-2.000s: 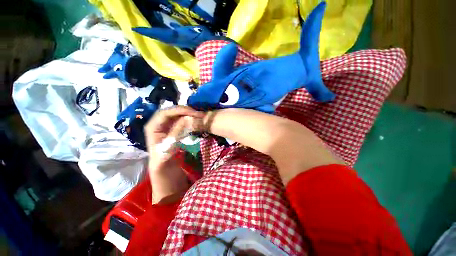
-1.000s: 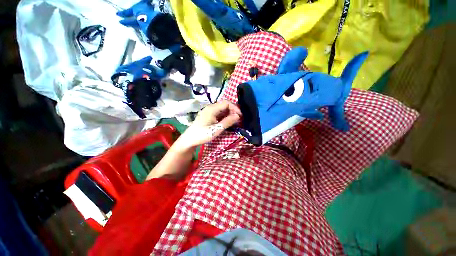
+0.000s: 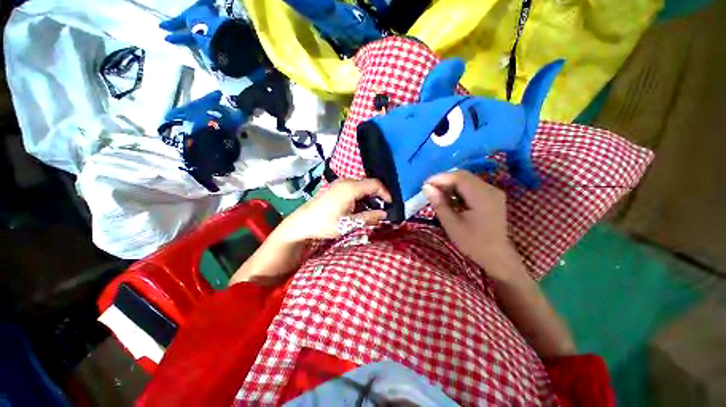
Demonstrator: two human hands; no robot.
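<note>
The blue plush shark [image 3: 470, 131] lies on the red gingham apron [image 3: 382, 294], its tail to the right and its black edge binding [image 3: 380, 168] to the left. My left hand [image 3: 344, 213] grips the lower end of the black edge between thumb and fingers; white tape with red marks is on this hand. My right hand [image 3: 471, 208] is just right of it over the white belly, thumb and fingertips pinched together. Whether a needle or thread is between them is too small to tell.
Blue and black shark pieces [image 3: 208, 141] lie on the white sack [image 3: 131, 195] at left. A yellow bag [image 3: 593, 40] is behind the knees. The red plastic stool [image 3: 179, 266] at lower left bears a dark rectangle [image 3: 146, 312]. Brown cardboard [image 3: 677, 151] is at right.
My right hand, across the shark at first and then out of view, is back beside the black edge. The shark's black end turned to face left. The view shifted slightly in the last second.
</note>
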